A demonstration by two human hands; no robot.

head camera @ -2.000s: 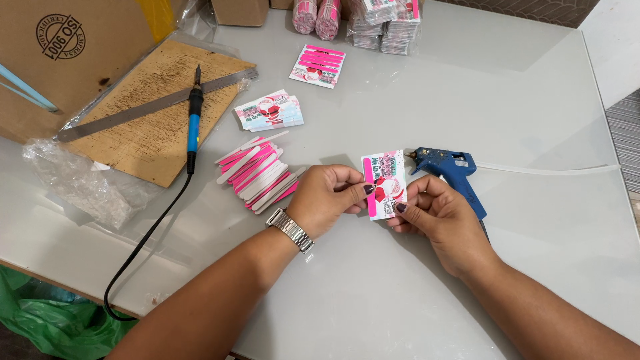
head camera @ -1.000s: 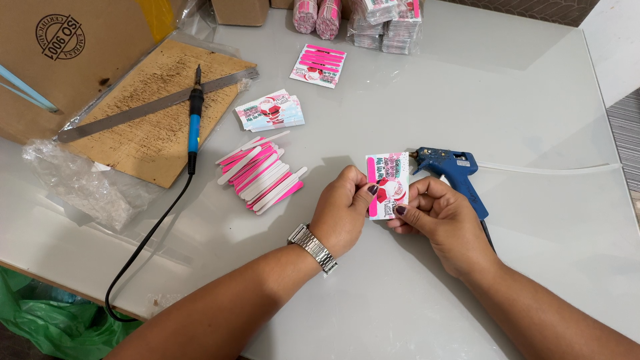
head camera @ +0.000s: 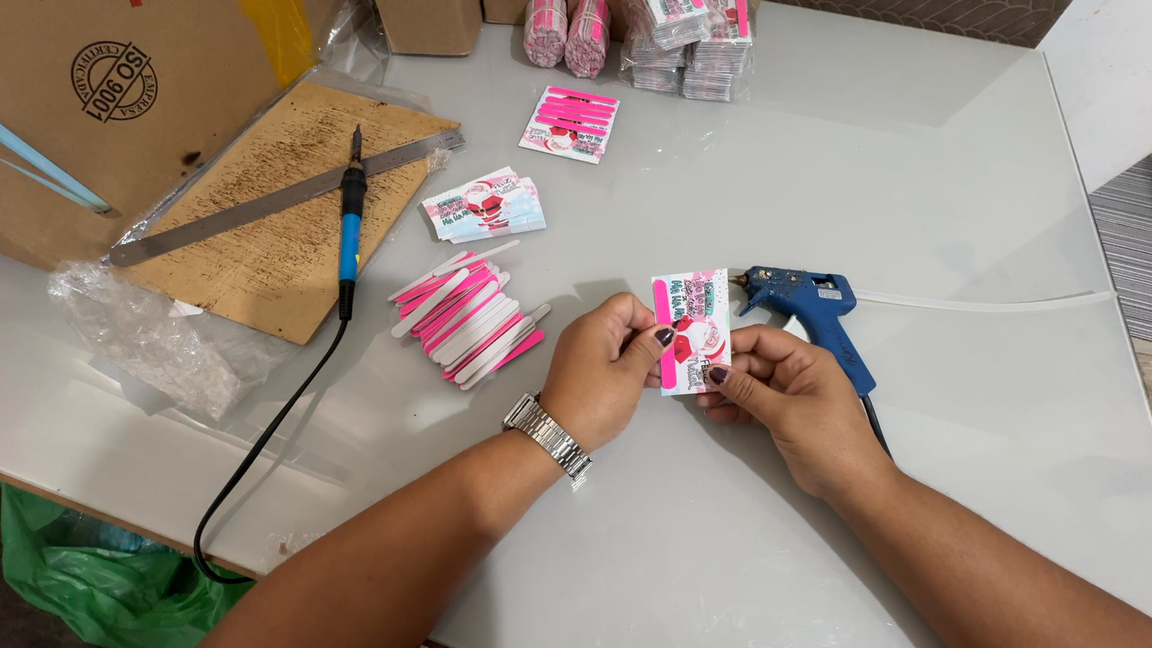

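Note:
A printed Santa card (head camera: 706,306) is held upright between my two hands. Along its left edge lies a pink nail file (head camera: 666,364), pressed by the thumb of my left hand (head camera: 598,373). My right hand (head camera: 792,396) pinches the card's lower right edge. Just beyond it a blue hot glue gun (head camera: 805,301) rests on its side, with a clear glue stick (head camera: 981,304) out of its back. Left of my hands is a loose pile of pink and white nail files (head camera: 472,319). Behind that lies a stack of Santa cards (head camera: 486,207), and farther back a card with several pink files (head camera: 569,124).
A soldering iron (head camera: 351,220) and a steel ruler (head camera: 270,205) lie over a scorched board (head camera: 261,261) at left, its cord crossing the table. Plastic wrap (head camera: 162,342) and a cardboard box (head camera: 54,189) are beside it. Bundled files (head camera: 587,40) and bagged cards (head camera: 688,67) stand at the back.
My left hand has moved right from the card's lower left side, and its thumb now presses the pink file. The right hand has stayed about where it was.

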